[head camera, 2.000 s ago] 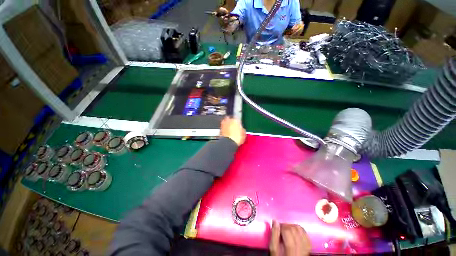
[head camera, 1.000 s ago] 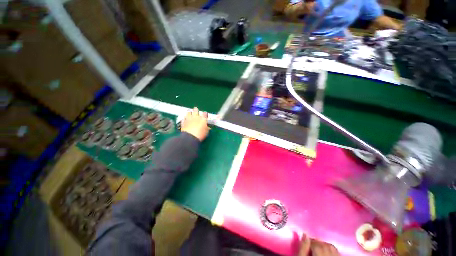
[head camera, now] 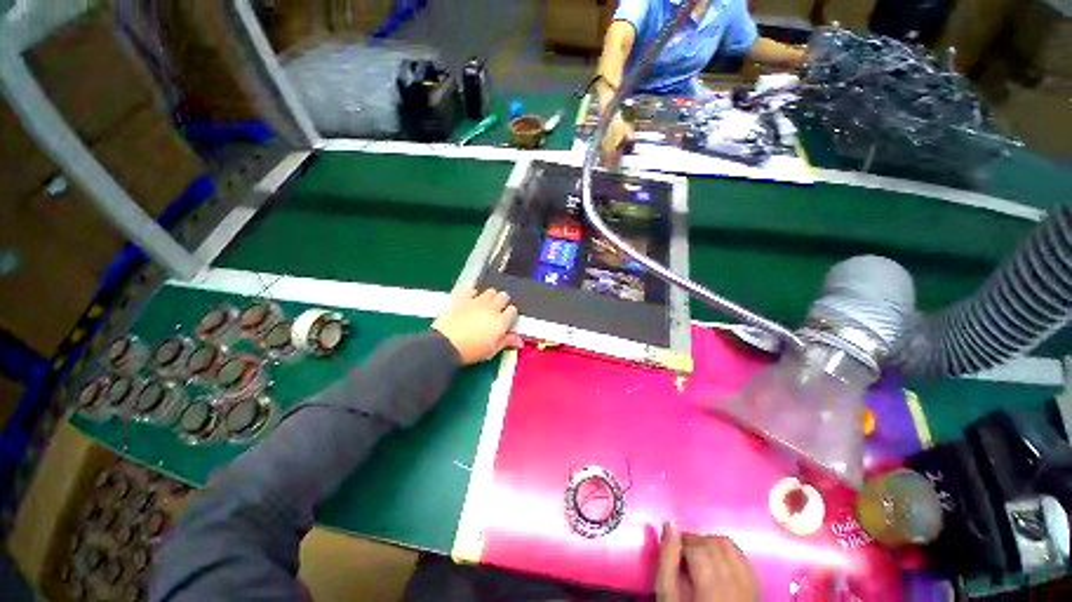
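Note:
A ring with a silvery toothed rim (head camera: 595, 502) lies flat on the red-pink sheet (head camera: 541, 429), with thin leads beside it. My left hand (head camera: 476, 327) rests at the near left corner of a grey-framed dark panel (head camera: 576, 241); I cannot tell if its fingers grip the frame. My right hand (head camera: 705, 567) is low on the sheet, right of the ring, cut off by the bottom edge; its palm side is hidden.
Several ring units (head camera: 198, 361) and one white-sided unit (head camera: 320, 334) stand on the green mat. A carton of rings (head camera: 112, 517) is lower left. A fume funnel (head camera: 811, 406), metal gooseneck (head camera: 694, 288) and amber pot (head camera: 900, 508) are right. A person (head camera: 676, 47) sits opposite.
The panel has moved right relative to the red sheet. My left hand went from its near right part to beside the white-sided unit, then back to its near left corner. The camera view also shifted.

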